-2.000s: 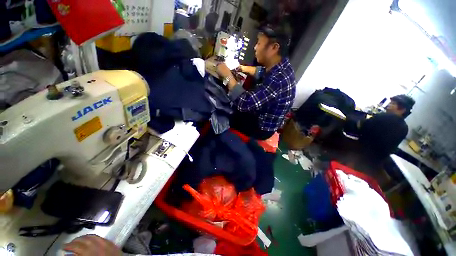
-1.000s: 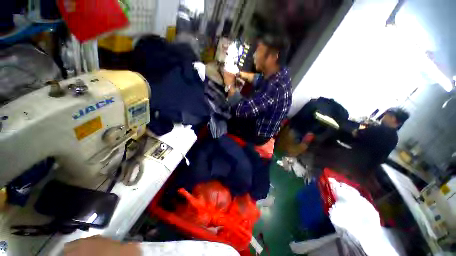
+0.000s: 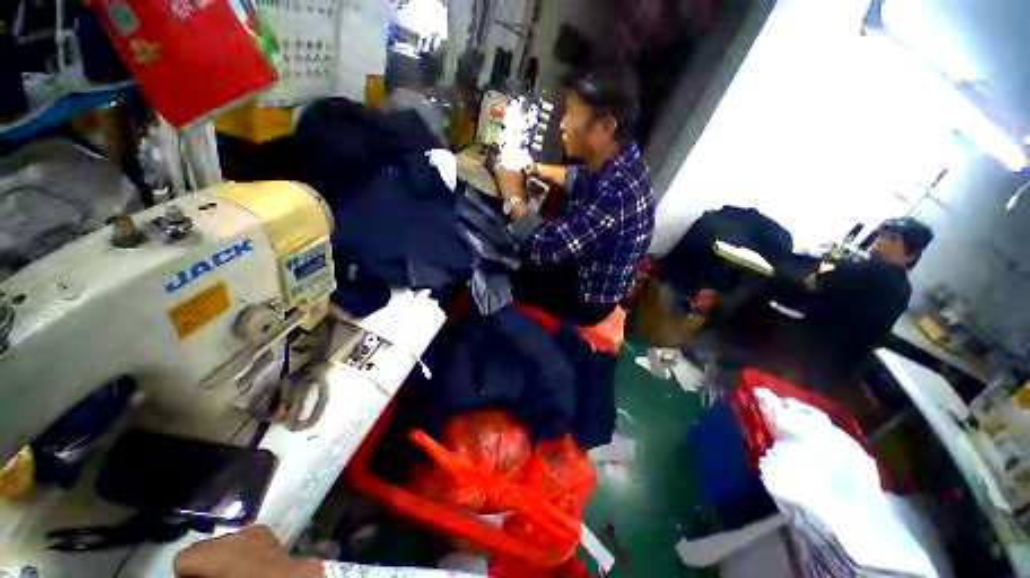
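Observation:
My right hand is at the bottom edge, just below the phone, with a pale sleeve behind it. It is cut off by the frame, so its fingers and anything in it are hidden. My left hand is out of the picture. The black smartphone lies flat on the white sewing table. Slim black snips lie beside its lower edge. The cream JACK sewing machine stands at the left. Its needle area is not in view.
A red basket beside the table holds navy cloth and a red plastic bag. A person in a checked shirt sits at another machine. Another red basket with white pieces stands at right. Another person is farther back.
The view shifted slightly and sharpened again. My right hand remains at the bottom edge, now slightly further right. The phone and snips keep their places on the table.

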